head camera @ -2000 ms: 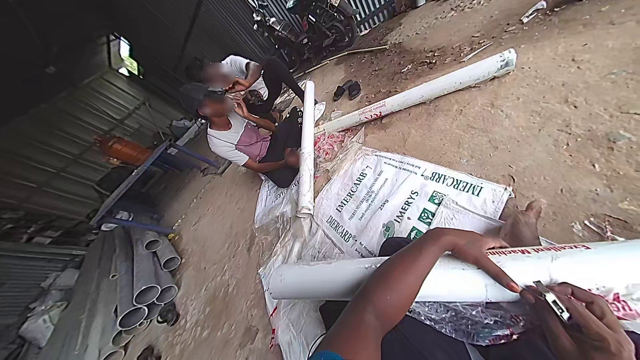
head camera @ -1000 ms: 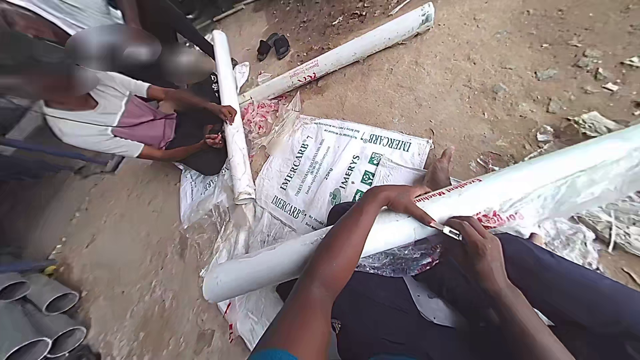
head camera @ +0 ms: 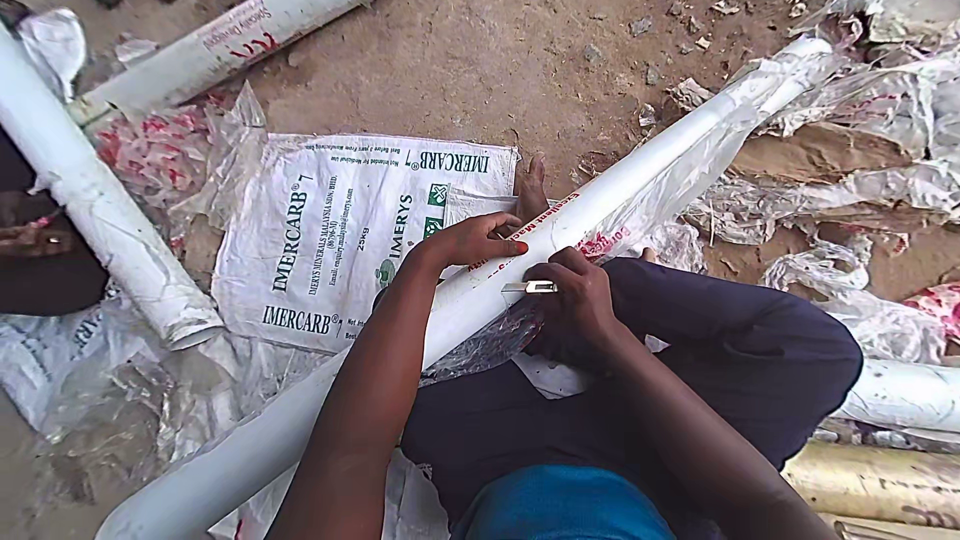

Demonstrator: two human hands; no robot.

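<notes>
A long white plastic pipe (head camera: 480, 300) lies slantwise across my lap, with red printing on it and loose clear plastic film (head camera: 675, 187) along its upper right part. My left hand (head camera: 480, 241) rests on the pipe, fingers spread over its far side and thumb near the printing. In my right hand (head camera: 570, 292) is a small utility knife (head camera: 532, 286), its blade pointing left and lying at the pipe's surface. The knife's handle end is hidden in my fingers.
A printed white woven sack (head camera: 337, 225) lies beyond the pipe. At left a second white pipe (head camera: 112, 202) is beside another person's hand (head camera: 34, 236); a third pipe (head camera: 217, 52) lies behind. Crumpled film (head camera: 847, 195) covers ground at right, with more pipes (head camera: 900, 394) below.
The view has swung down and closer to my hands and the pipe. My left hand stays on the pipe and the knife remains in my right hand.
</notes>
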